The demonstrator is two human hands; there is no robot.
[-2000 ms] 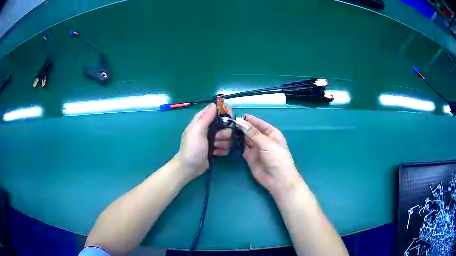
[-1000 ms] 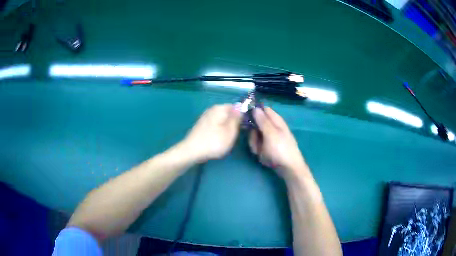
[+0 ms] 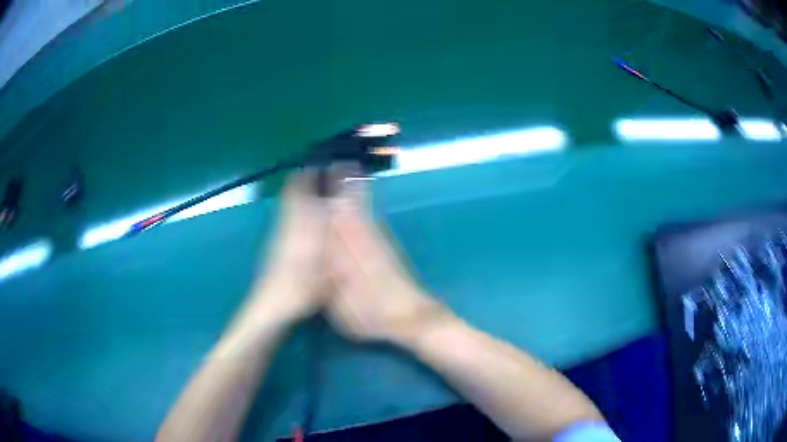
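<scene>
My left hand and my right hand are pressed close together at the centre, both blurred. Between their fingertips shows a dark part of a clamp. Its black cable hangs below the hands to the near edge, with a small red end at the bottom. Just beyond the fingertips, other black clamp leads lie on the green surface with copper tips to the right. Their cable runs left to a red and blue end. No spring can be made out in the hands.
A black tray heaped with silver springs is at the near right. Another lead lies at the far right. Two small dark clamps lie at the left, one of them here. Blue material shows below the bench edge.
The view has turned, so the bench things sit differently. My hands, slightly apart before around the clamp, are now pressed together, with the fingers pointing away from me.
</scene>
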